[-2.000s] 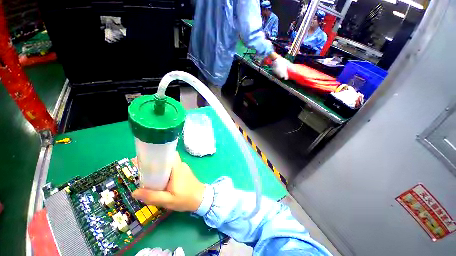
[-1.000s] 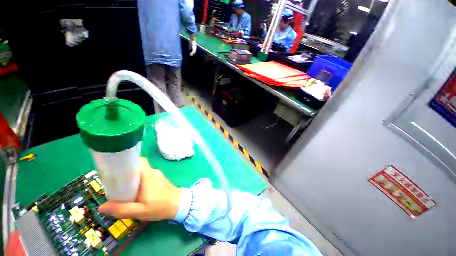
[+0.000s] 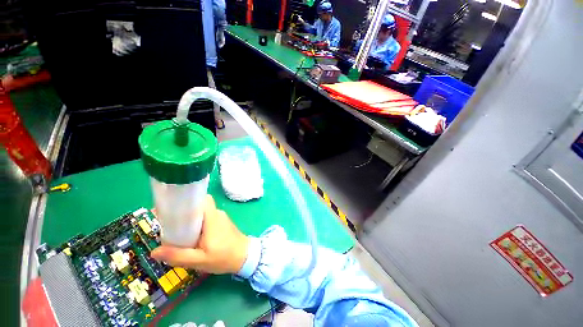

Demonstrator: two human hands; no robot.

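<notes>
My bare right hand (image 3: 214,246) grips the translucent white syringe barrel (image 3: 179,214), which stands nearly upright under its green cap (image 3: 179,150). A clear hose (image 3: 256,131) arches from the cap over my sleeve. The green circuit board (image 3: 105,268) lies at lower left, with yellow blocks (image 3: 172,280) near my hand and a grey ribbed heatsink (image 3: 69,290) on its left edge. The syringe tip is hidden behind my hand. A white shape, apparently my gloved left hand (image 3: 198,324), is almost wholly cut off by the bottom edge.
A white bundle (image 3: 240,174) lies on the green bench (image 3: 102,185) beyond the syringe. A red-pink pad (image 3: 39,310) shows beside the heatsink. Black crates (image 3: 128,83) stand behind, a grey cabinet (image 3: 473,172) at right. Another bench holds red sheets (image 3: 367,96); people sit beyond it.
The camera view has swung right and partly back. The standing person has moved left, mostly behind the crates. My right hand keeps its grip on the syringe over the board.
</notes>
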